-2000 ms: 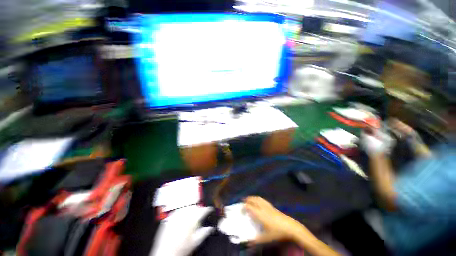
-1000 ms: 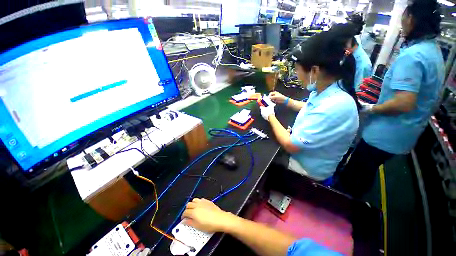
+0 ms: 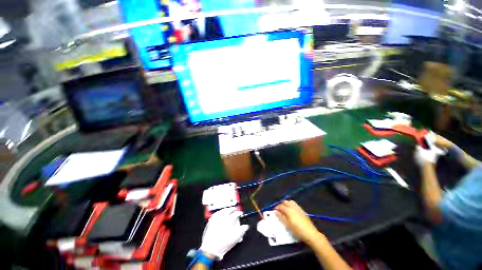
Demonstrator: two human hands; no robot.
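Observation:
A white unit [image 3: 276, 231] lies on the black mat at the lower middle. My bare right hand [image 3: 296, 220] rests on its right upper part, fingers bent over it; whether it grips is unclear. A second white unit [image 3: 220, 196] sits in a red tray [image 3: 237, 195] to the left. My white-gloved left hand [image 3: 223, 232], with a blue wrist band, is just in front of it, over the tray's lower part. A thin orange-yellow lead [image 3: 255, 198] reaches the first unit. Blue cables [image 3: 296, 170] run right from both units.
Stacked black units in red trays [image 3: 112, 221] stand at the left. A monitor [image 3: 243, 76] stands behind a white-topped shelf [image 3: 270, 138]. A mouse [image 3: 340, 190] lies on the mat. At the right are more units on red trays [image 3: 378, 151] and another person's arm [image 3: 430, 182].
The view has swung back left from the neighbouring workers to the bench front. My gloved left hand, barely visible one second ago, now shows fully. My right hand stays at the same unit.

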